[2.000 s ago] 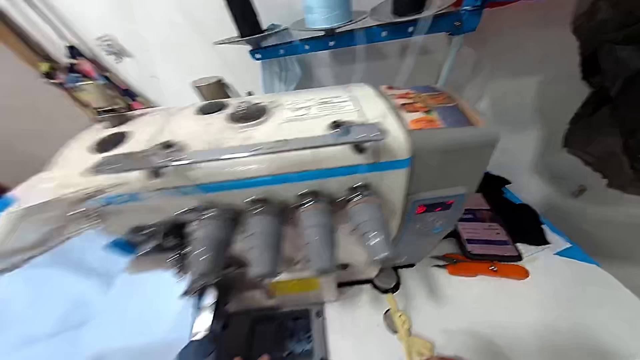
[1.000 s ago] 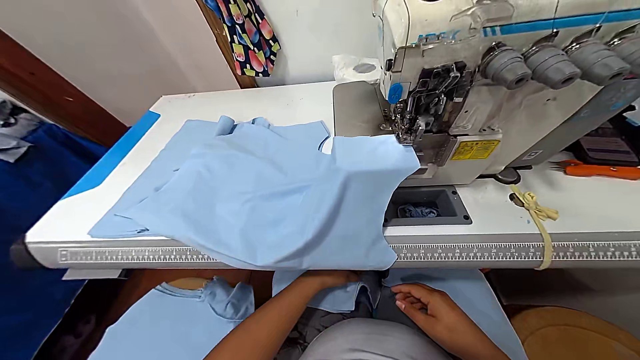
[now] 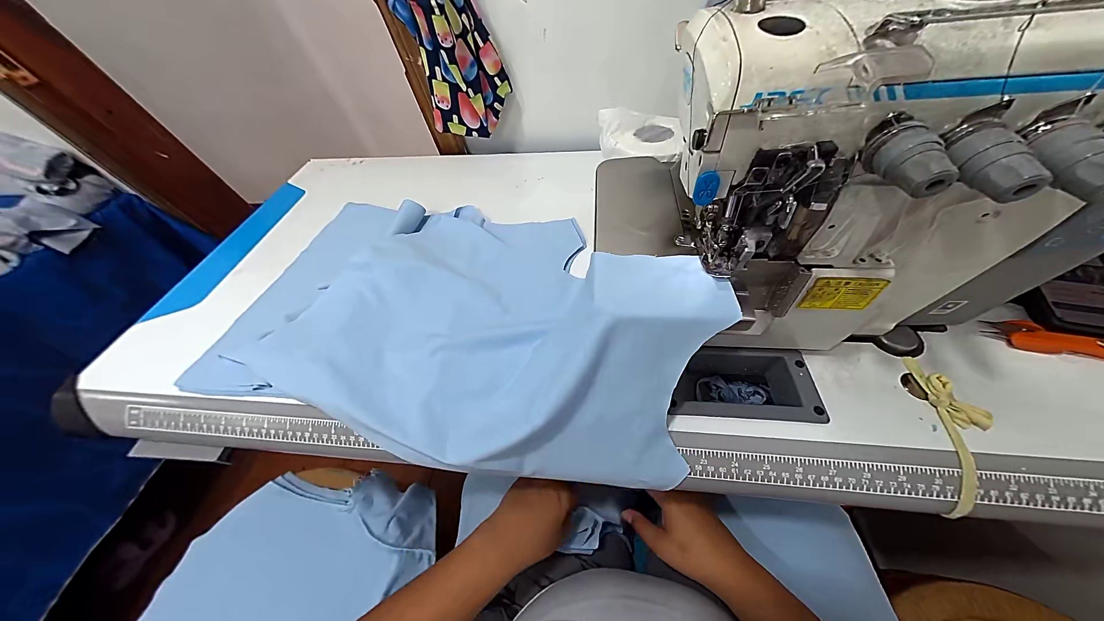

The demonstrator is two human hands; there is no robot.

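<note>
Light blue fabric pieces (image 3: 483,345) lie spread on the white sewing table, one corner reaching under the presser foot area of the overlock sewing machine (image 3: 862,207). Below the table's front edge, over the lap, my left hand (image 3: 539,513) is closed on a bunched piece of light blue fabric (image 3: 586,528). My right hand (image 3: 677,526) is beside it, fingers bent near the bunch; whether it grips any cloth is unclear. More blue fabric (image 3: 793,552) lies under and right of the hands. The fingertips are partly hidden below the table edge.
A ruler strip (image 3: 862,474) runs along the table's front edge, with a yellow cloth tie (image 3: 956,423) around it. Orange thread snips (image 3: 1052,339) lie at the right. A recessed tray (image 3: 802,401) holds scraps. Another blue garment piece (image 3: 285,552) rests low at the left.
The view has swung from the machine's right part to the table and lap. Since one second ago, my right hand has moved closer to my left hand.
</note>
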